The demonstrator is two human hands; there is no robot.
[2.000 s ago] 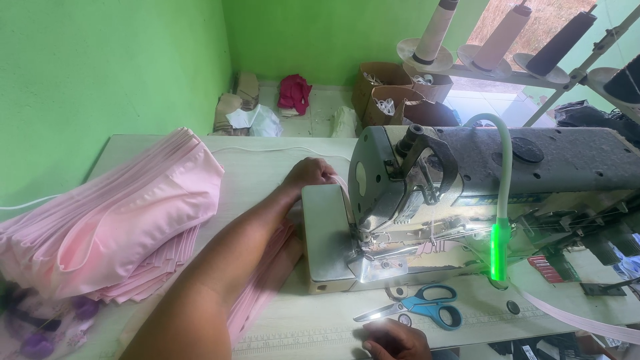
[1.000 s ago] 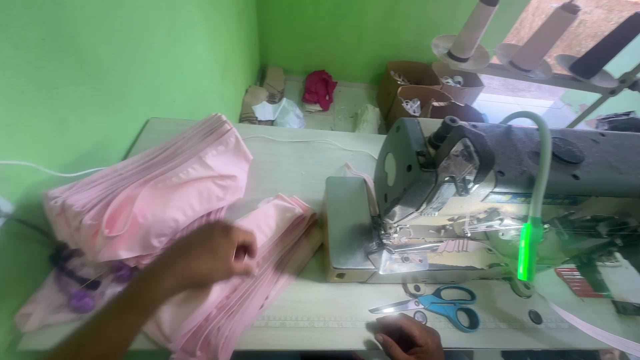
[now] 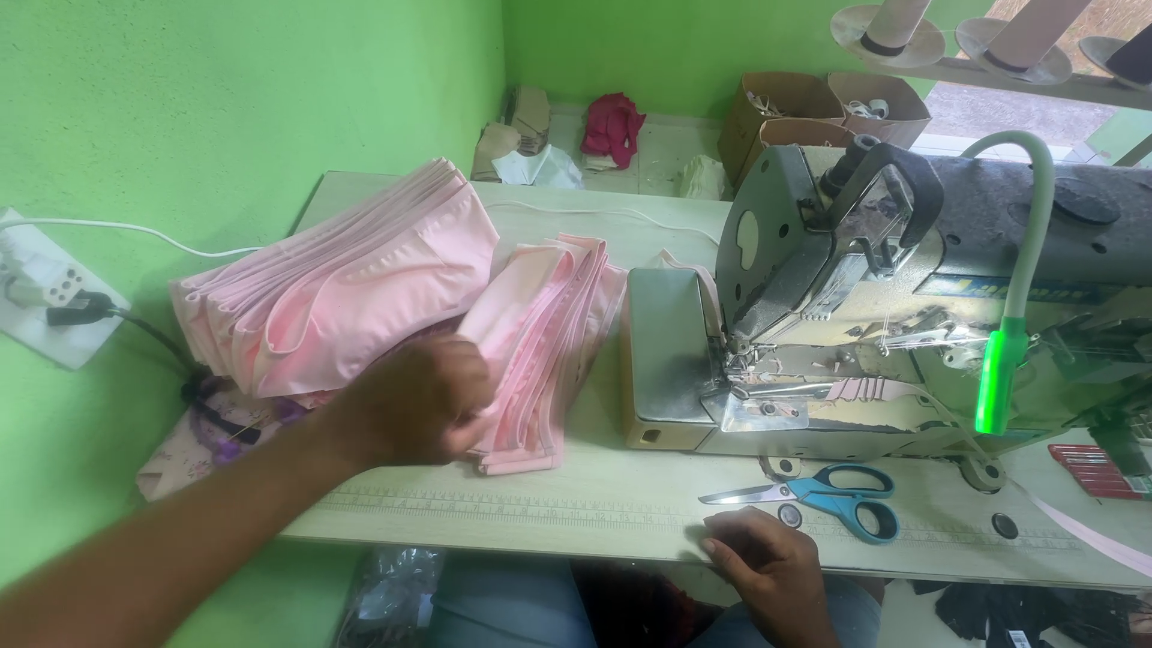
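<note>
My left hand, fingers curled and slightly blurred, is at the near left edge of a smaller stack of folded pink fabric pieces; whether it grips any cloth cannot be made out. Behind it lies a larger pile of pink fabric pieces. At the table's front edge rests my right hand, fingers loosely bent, nothing in it. Just beyond it are scissors with blue handles. An industrial sewing machine stands on the right, with a pink strip at its near side.
A lamp glowing green bends down over the machine. Thread cones stand at the upper right. A wall socket with a dark plug is at the left. Cardboard boxes and cloth bundles sit on the floor behind the table.
My left hand has moved left and nearer, from beside the machine's left end to the pink stacks. The smaller stack, partly covered by my arm before, now shows more. My right hand stays near the scissors.
</note>
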